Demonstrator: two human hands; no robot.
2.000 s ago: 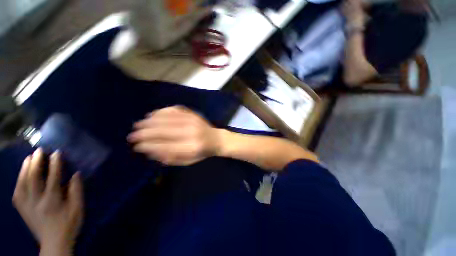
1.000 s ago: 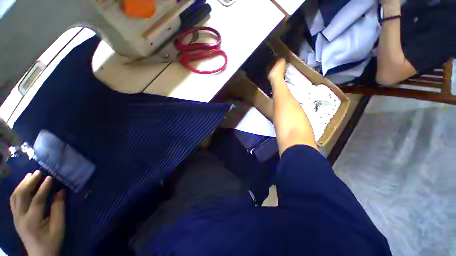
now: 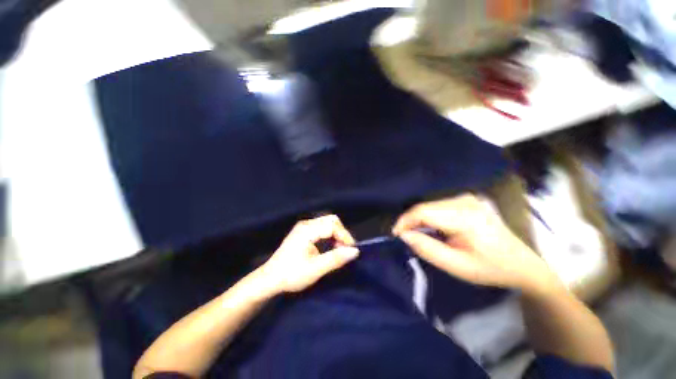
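The frame is blurred. A large navy garment panel [image 3: 215,155] lies over the white table and hangs at its front edge. A small lighter blue-grey rectangle [image 3: 300,122] lies on it beside the lit needle area. My left hand [image 3: 315,255] and my right hand [image 3: 463,240] are close together in front of the table edge, above my lap. Their fingertips pinch a narrow navy strip [image 3: 374,240], its pale edge stretched between them. Whether the strip belongs to a larger piece cannot be told.
The machine head [image 3: 452,26] stands at the top, with red-handled scissors [image 3: 504,85] to its right. The white tabletop [image 3: 55,148] shows at left. A scrap tray [image 3: 567,222] is at right, with pale blue cloth [image 3: 641,174] beyond it.
My left hand has left the panel by the needle, and my right hand has come back from the scrap tray. Both now hold a narrow strip. The view has swung left.
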